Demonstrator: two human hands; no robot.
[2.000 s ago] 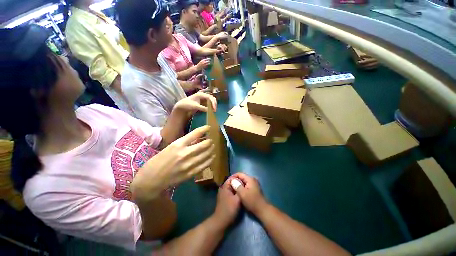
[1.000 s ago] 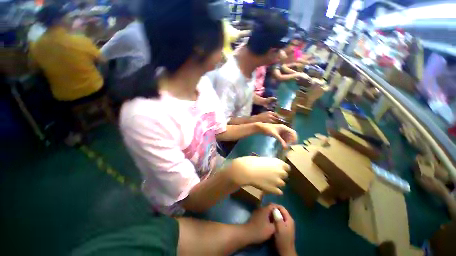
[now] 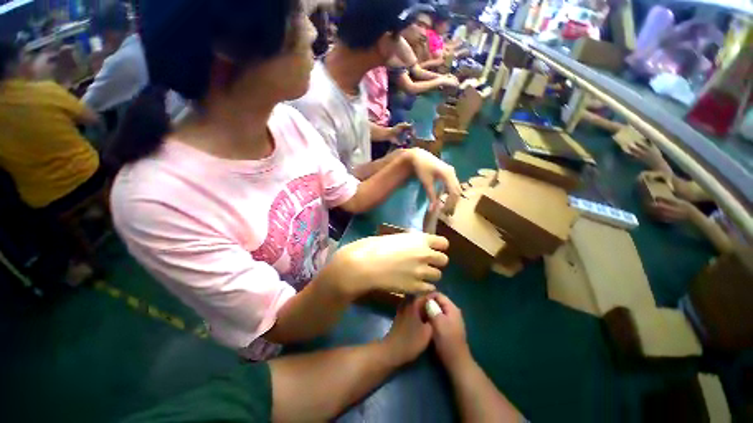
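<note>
My left hand (image 3: 406, 332) and my right hand (image 3: 450, 329) are held together at the near edge of the bench, fingers folded in. No object shows in them. A small white cover (image 3: 433, 308) sits on one thumb. Just beyond, a seated person in a pink shirt has both hands at a brown carton (image 3: 391, 230), which is partly hidden by the person's forearm and hand.
Brown cartons (image 3: 528, 211) are piled on the green bench (image 3: 528, 347) beyond my hands. Right of them lie a white power strip (image 3: 603, 212) and flat cardboard (image 3: 615, 268). Another person's hands hold a carton (image 3: 658, 188) across the bench. A cream rail (image 3: 627, 111) runs along the shelf.
The view has swung left, so the bench things sit farther right and the floor shows at left. My hands stay together. The neighbour's carton lid no longer stands up in clear view.
</note>
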